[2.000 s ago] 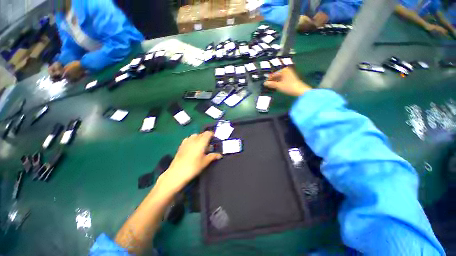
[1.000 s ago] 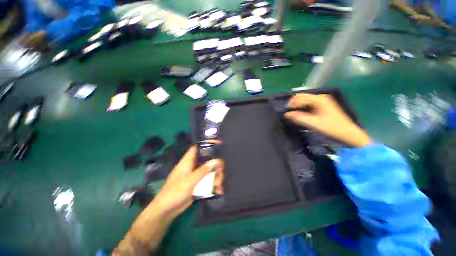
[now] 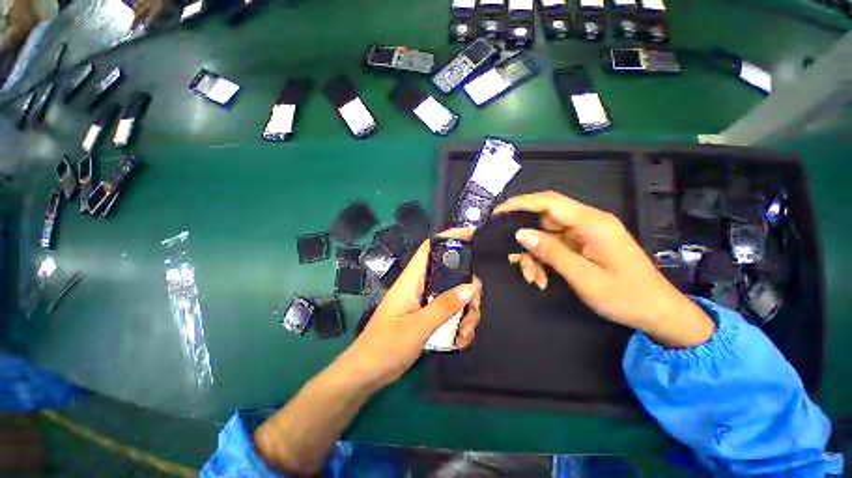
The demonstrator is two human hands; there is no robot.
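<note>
My left hand (image 3: 402, 317) holds a part-built handset (image 3: 450, 266) upright at the tray's left edge, black upper half with a round detail and white lower half. My right hand (image 3: 598, 261) is over the tray just to its right, thumb and index finger bent towards it. Something dark shows between those fingers, but against the black tray I cannot tell whether it is a cover. A second handset (image 3: 474, 207) with a white face lies beyond the first, on the upper left edge of the black tray (image 3: 542, 403).
Square covers (image 3: 350, 271) lie in a loose pile left of the tray; more covers (image 3: 745, 245) fill its right section. Handsets (image 3: 355, 110) lie in a row behind, others at far left (image 3: 121, 182). A clear plastic strip (image 3: 190, 317) lies left. A grey post (image 3: 785, 103) stands upper right.
The view has shifted and tilted down. My right hand has moved from the tray's right section to beside the handset. My left hand still holds a handset, now more upright.
</note>
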